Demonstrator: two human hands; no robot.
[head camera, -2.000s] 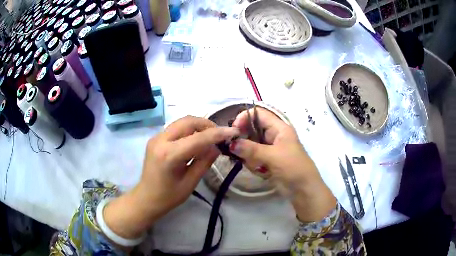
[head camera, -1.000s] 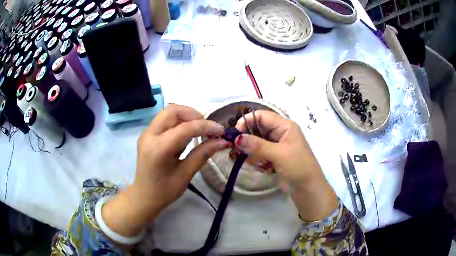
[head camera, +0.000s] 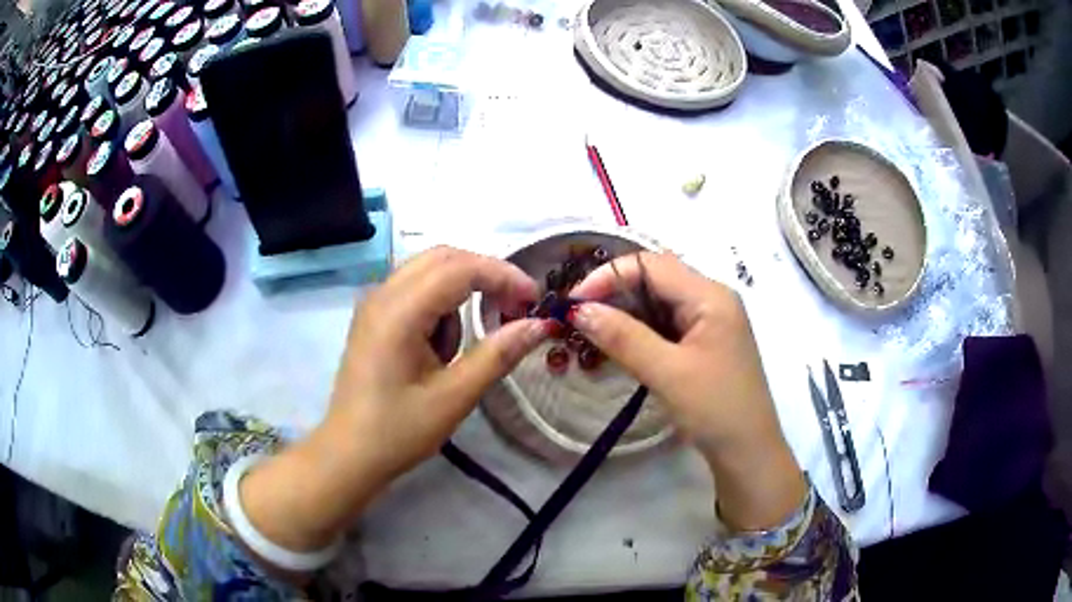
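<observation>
My left hand (head camera: 417, 353) and my right hand (head camera: 682, 353) meet over the centre bead bowl (head camera: 529, 417). Fingertips of both hands pinch a small dark purple part of the narrow strap (head camera: 594, 456). The strap hangs from the hands over the bowl's front rim and crosses itself on the table. Amber-brown beads (head camera: 576, 353) lie in the bowl below the fingertips. Thin dark snips blades (head camera: 641, 282) show at my right hand, their handles hidden in the palm. No needle or thread can be made out.
The right-hand bowl (head camera: 803, 253) holds dark beads. Other snips (head camera: 837, 441) lie on the table at right, near dark purple cloth (head camera: 999, 412). A phone on a stand (head camera: 288, 153) and crowded thread cones (head camera: 165, 241) stand at left. A red pencil (head camera: 607, 182) lies behind the centre bowl.
The strap's hanging length has swung right and now crosses its other part. The fingers have shifted and more amber-brown beads show below them. The view has shifted slightly.
</observation>
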